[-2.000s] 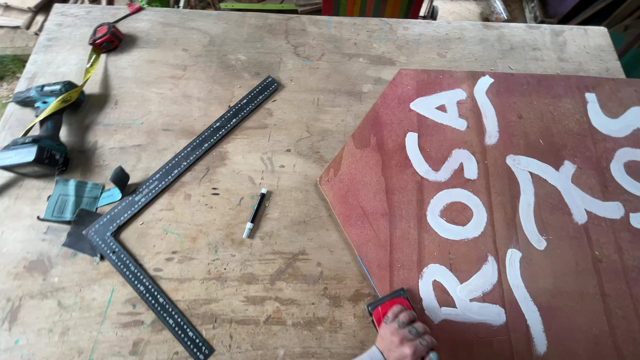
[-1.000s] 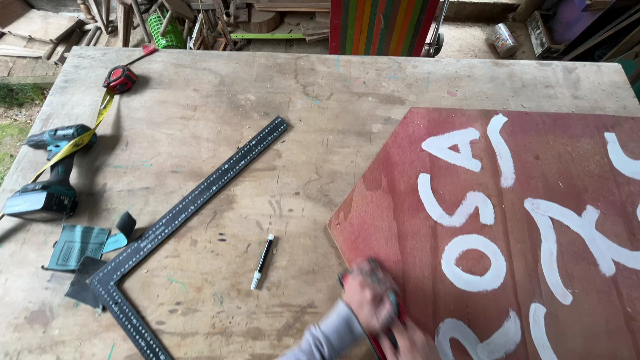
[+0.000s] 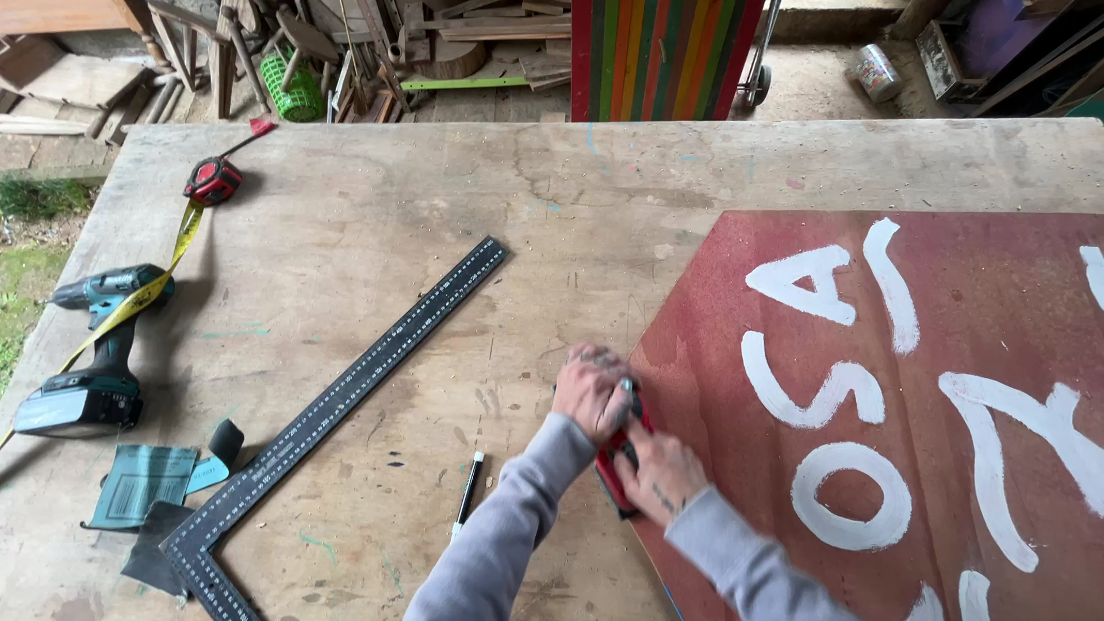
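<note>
A red hand tool (image 3: 611, 479), probably a sander or small plane, lies along the angled left edge of a red painted board (image 3: 742, 414) with white brushed lettering. My left hand (image 3: 592, 392) is closed over the tool's far end. Around its near end is my right hand (image 3: 660, 470), fingers gripping the red body. The hands cover most of the tool, so its underside is hidden. A black framing square (image 3: 345, 401) lies left of my arms, and a black-and-white marker (image 3: 468, 493) lies beside my left sleeve.
A cordless drill (image 3: 108, 345) lies at the table's left under the yellow blade of a red tape measure (image 3: 213, 179). Sandpaper pieces (image 3: 142, 483) touch the square. Beyond the wooden table (image 3: 431, 172) stand a striped panel (image 3: 660, 60) and a green basket (image 3: 291, 86).
Both hands have moved up along the board's angled edge with the red tool, toward the left corner. Two seconds ago only one hand showed on it. The view has shifted.
</note>
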